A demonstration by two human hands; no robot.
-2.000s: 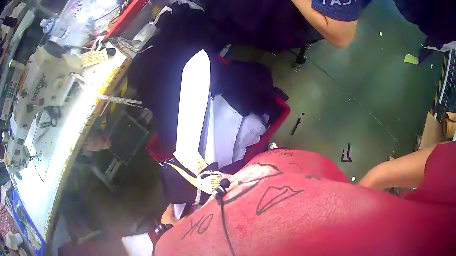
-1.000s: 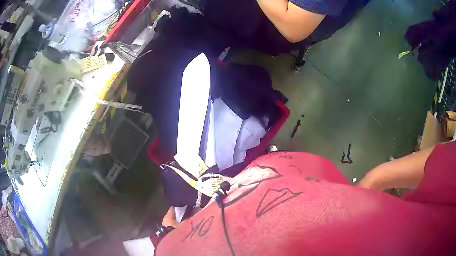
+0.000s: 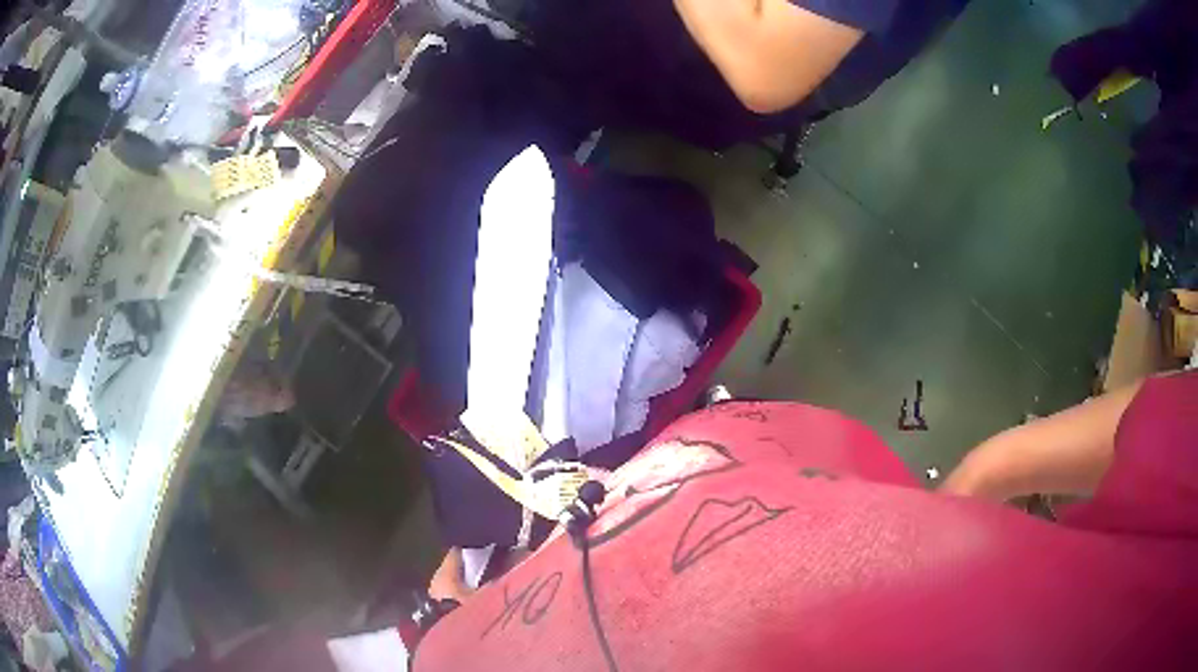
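Note:
The bundle of cut pieces [image 3: 512,302], long white cloth with a pointed top end and dark purple cloth at its lower part, stands against the red top. A cream-yellow printed ticket [image 3: 493,460] and a pale tie are around its lower part. My left hand [image 3: 449,575] is at the bundle's lower end, partly hidden by the cloth and my top; it holds the bundle. My right forearm shows at the right edge, but the right hand is hidden behind the red top.
A red bin [image 3: 738,309] with white and dark pieces is behind the bundle. A white table [image 3: 164,394] with a sewing machine [image 3: 112,250], scissors [image 3: 132,328] and a red tray [image 3: 322,66] is at left. A person's bent arm [image 3: 769,53] is at the top. Dark cloth [image 3: 1156,105] is at upper right.
The other person's arm has moved left. Dark cloth has come into view at upper right and shifted there. My left hand and the bundle have hardly moved.

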